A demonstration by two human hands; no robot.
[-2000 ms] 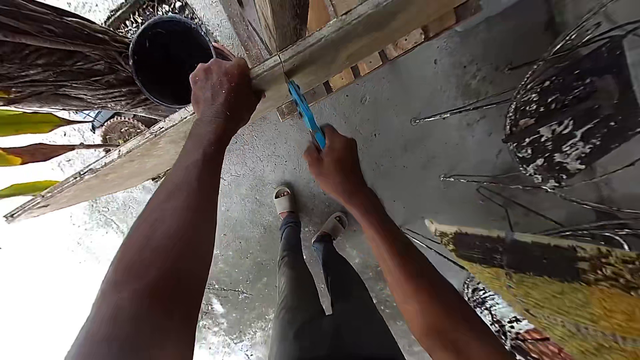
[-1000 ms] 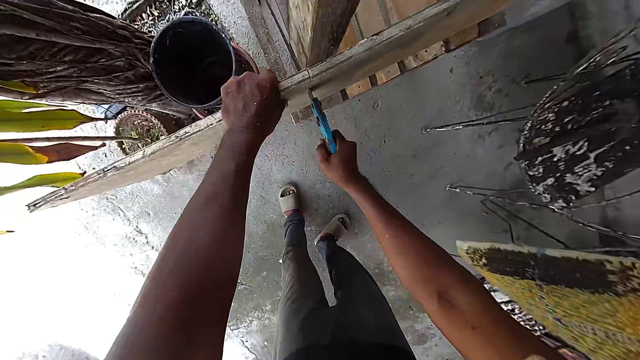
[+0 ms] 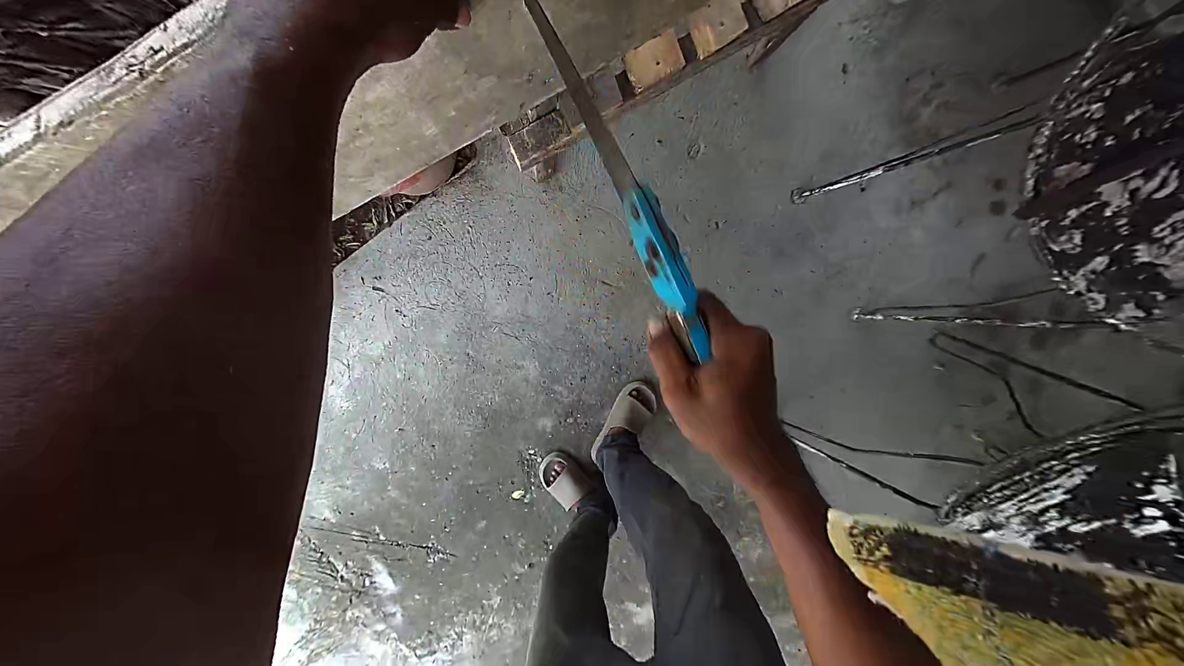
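A handsaw with a blue handle (image 3: 659, 248) is gripped in my right hand (image 3: 726, 388), near the middle of the view. Its narrow metal blade (image 3: 592, 116) points up and left, and its far end meets the wooden board (image 3: 444, 102) at the top edge. My left hand (image 3: 398, 28) rests on that board at the top, partly cut off by the frame; a fingertip shows, and most of its fingers are hidden. The board runs from the left edge up toward the top right, passing behind my left forearm.
Below the board's edge lies a slatted wooden piece (image 3: 655, 61). Round seats with thin metal legs (image 3: 916, 157) stand at the right on the concrete floor (image 3: 444, 342). A yellow and black woven mat (image 3: 1017, 592) fills the lower right corner. My sandalled feet are on the floor.
My right hand has drawn the saw back from the board, so much more of its blade shows. The view has shifted closer to the board, and the black bucket is out of sight.
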